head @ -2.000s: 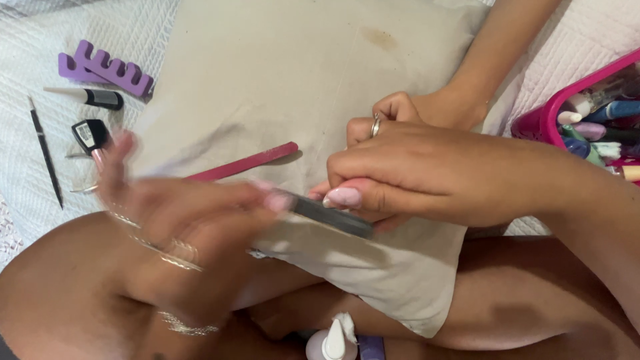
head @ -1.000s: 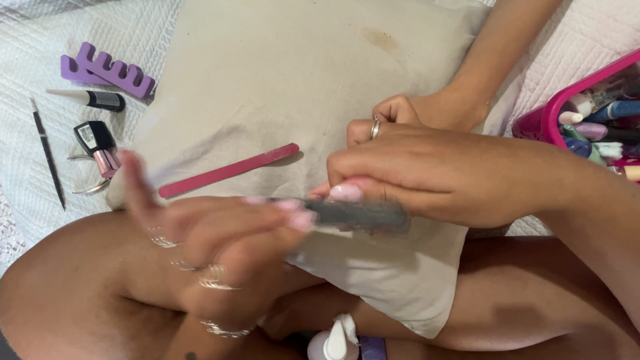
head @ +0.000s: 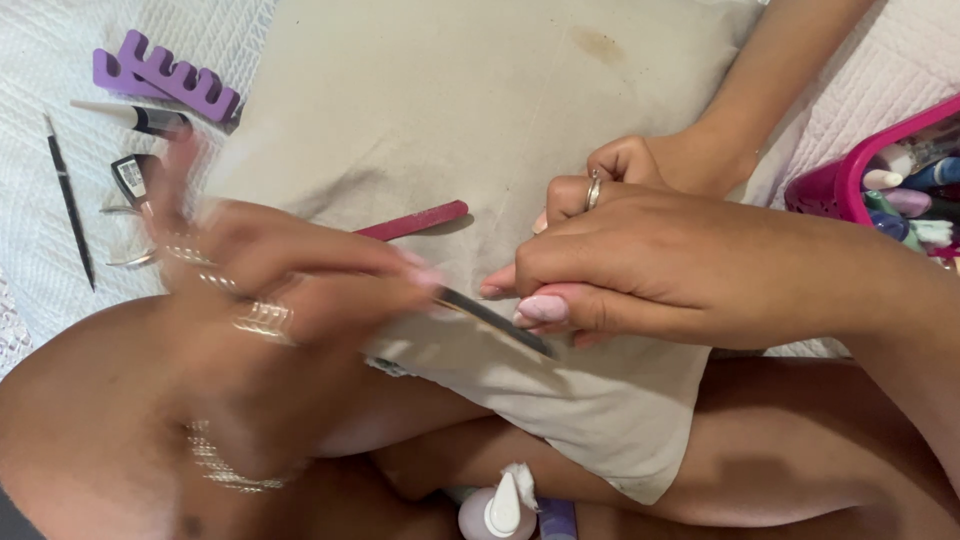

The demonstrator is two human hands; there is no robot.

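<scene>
My left hand (head: pixel 300 292), blurred and with several rings, pinches a dark nail file (head: pixel 495 322) at its left end. The file slants down to the right, its far part close below the held fingertips; whether it touches a nail cannot be told. My right hand (head: pixel 675 262), with a ring and a pink thumbnail, is closed around fingers of another person's hand (head: pixel 645 169), which comes from the upper right over a beige cushion (head: pixel 450 97). A pink nail file (head: pixel 420 220) lies on the cushion, partly hidden behind my left hand.
At left on a white quilt lie purple toe separators (head: pixel 176 75), a white-and-black tube (head: pixel 131 116), a small black-capped bottle (head: pixel 135 178) and a thin black brush (head: pixel 69 199). A pink basket (head: pixel 847 176) of bottles stands right; a pump bottle (head: pixel 499 514) is below.
My left hand with the dark file has shifted back and forth beside the held fingers. My right hand and the other person's hand have stayed in place.
</scene>
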